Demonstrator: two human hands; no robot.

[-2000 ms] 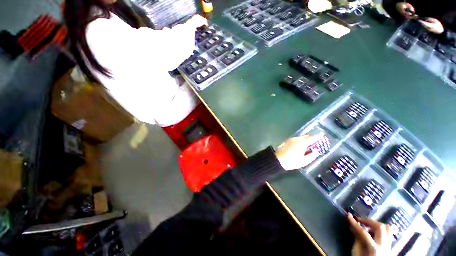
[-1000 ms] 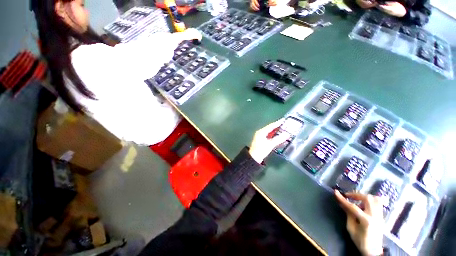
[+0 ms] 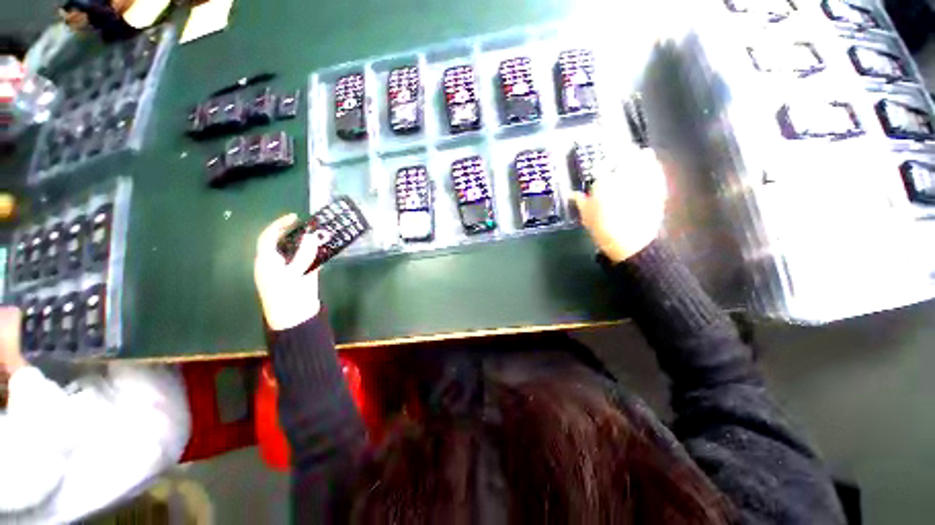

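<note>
My left hand (image 3: 287,275) holds a keypad phone (image 3: 326,234) by one end, tilted, keys up, over the near-left corner of the clear blister tray (image 3: 341,176). The near-left pocket beside it holds no phone. The other pockets hold black keypad phones, such as one in the near row (image 3: 473,194) and one in the far row (image 3: 461,98). My right hand (image 3: 625,205) is over the near-right pocket, overexposed. Its fingers partly cover a phone (image 3: 586,162) there, and its grip cannot be made out.
Glossy stacked trays (image 3: 754,205) with thin black frames stand at the right. Two rows of black blocks (image 3: 251,156) lie left of my tray. A neighbour's phone tray (image 3: 121,272) and white sleeve (image 3: 92,431) are at lower left. A red stool (image 3: 272,415) is below the bench edge.
The view has swung right, bringing the stacked trays into sight. My left hand has lifted the phone from the end pocket towards the tray's near corner. My right hand has shifted to the near-right pocket.
</note>
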